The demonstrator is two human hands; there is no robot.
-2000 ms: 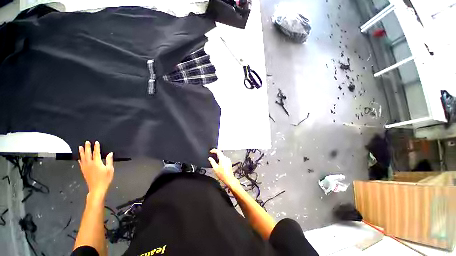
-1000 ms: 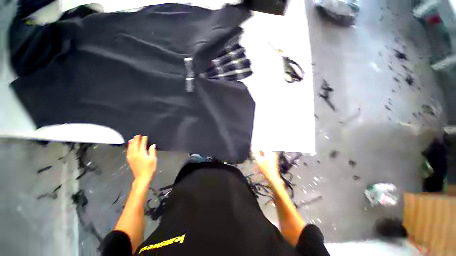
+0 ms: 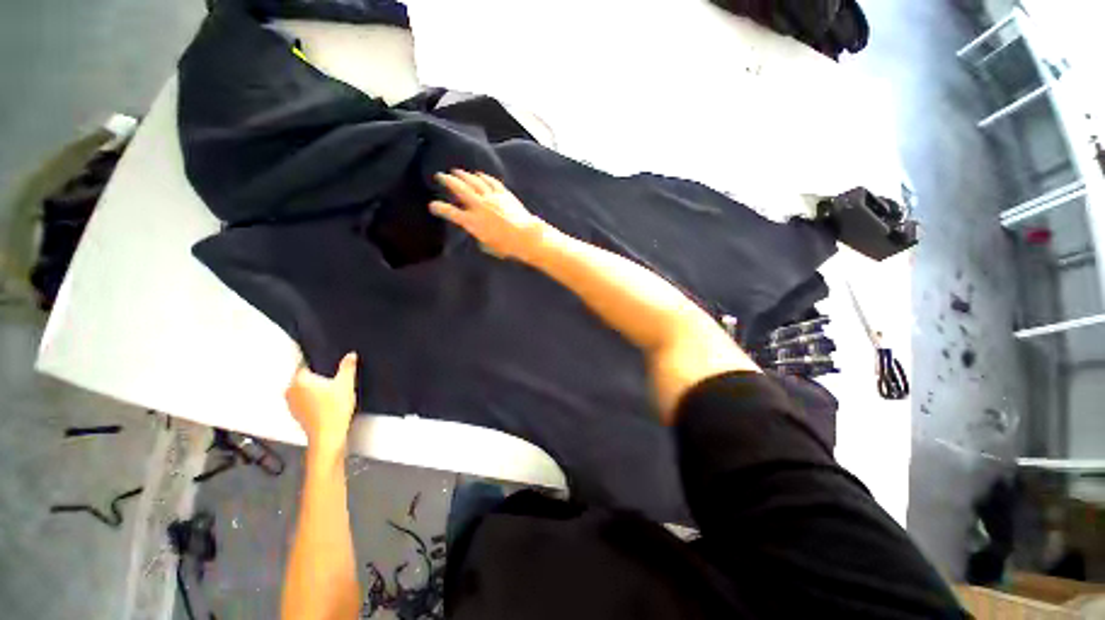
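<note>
The dark garment body [image 3: 509, 327] lies spread over the white table, with folds at its far left part. My left hand [image 3: 325, 402] is at its near left edge, thumb and fingers pinching the cloth edge. My right hand [image 3: 487, 216] reaches across and lies on the cloth near a darker opening, fingers spread. The plaid cloth [image 3: 802, 348] shows at the right, partly hidden behind my right arm. The shears [image 3: 888, 369] lie on the table at the right, off the garment.
A black box [image 3: 868, 223] stands at the table's right side. Dark cloth [image 3: 806, 18] lies at the far edge. The table [image 3: 133, 351] ends in front of me. Black scraps [image 3: 242, 453] litter the floor. White-framed shelving [image 3: 1048, 206] stands at the right.
The view has shifted left along the garment. My right hand has moved from the near right edge onto the upper cloth. My left hand has moved to the left part's near edge.
</note>
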